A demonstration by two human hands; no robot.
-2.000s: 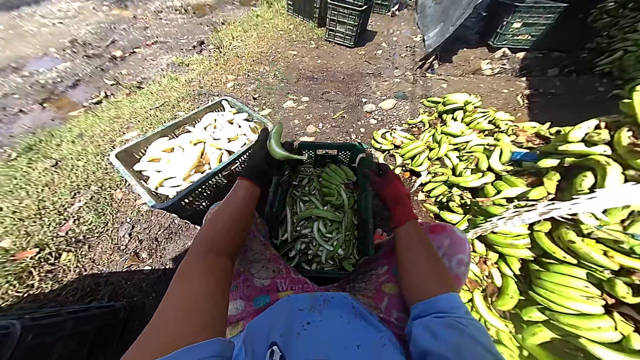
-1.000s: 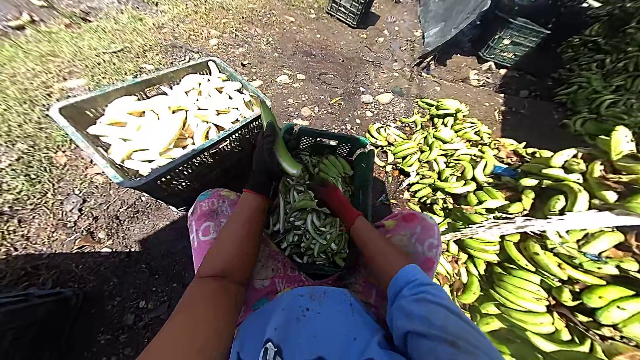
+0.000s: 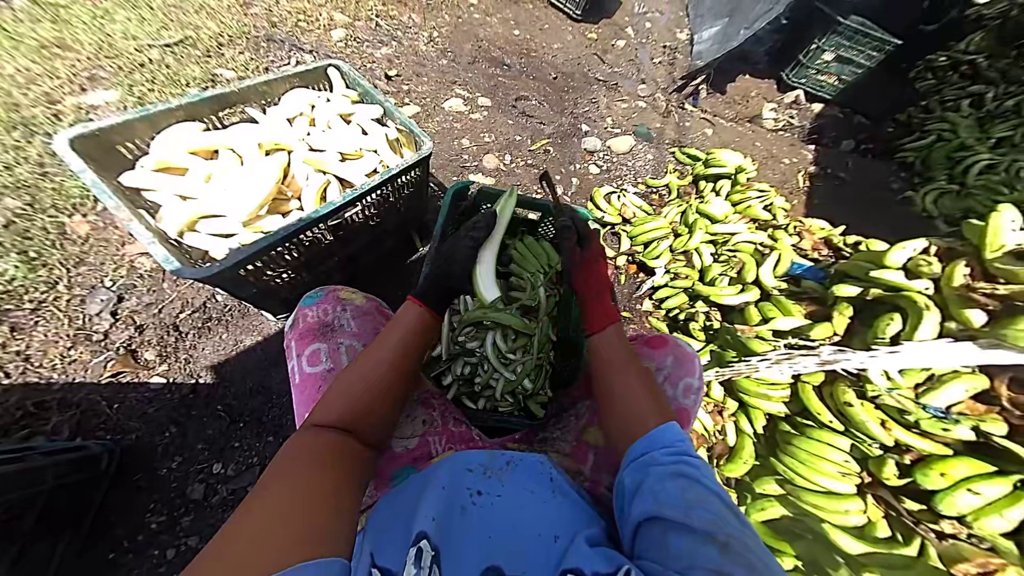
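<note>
My left hand [image 3: 458, 260], in a black glove with a red cuff, grips a partly peeled green plantain [image 3: 492, 252]. Pale flesh shows along its side, with green skin at the upper end. My right hand [image 3: 582, 268], in a black and red glove, is closed on a slim dark tool [image 3: 550, 186], perhaps a knife; most of it is hidden by the fingers. Between my knees stands a dark green plastic crate [image 3: 458, 196] holding strips of peel [image 3: 496, 352] and small green fruit [image 3: 534, 254]. Both hands are above its sides.
A larger plastic crate [image 3: 316, 220] full of peeled plantains [image 3: 256, 168] stands at the left on soil. Green plantain bunches [image 3: 720, 240] lie heaped along the right, crossed by a whitish strap [image 3: 864, 358]. Another crate [image 3: 842, 56] sits at the upper right, near a dark sheet [image 3: 732, 28].
My right hand has moved from over the crate's middle to its right side. The plantain in my left hand shows more pale flesh than two seconds ago.
</note>
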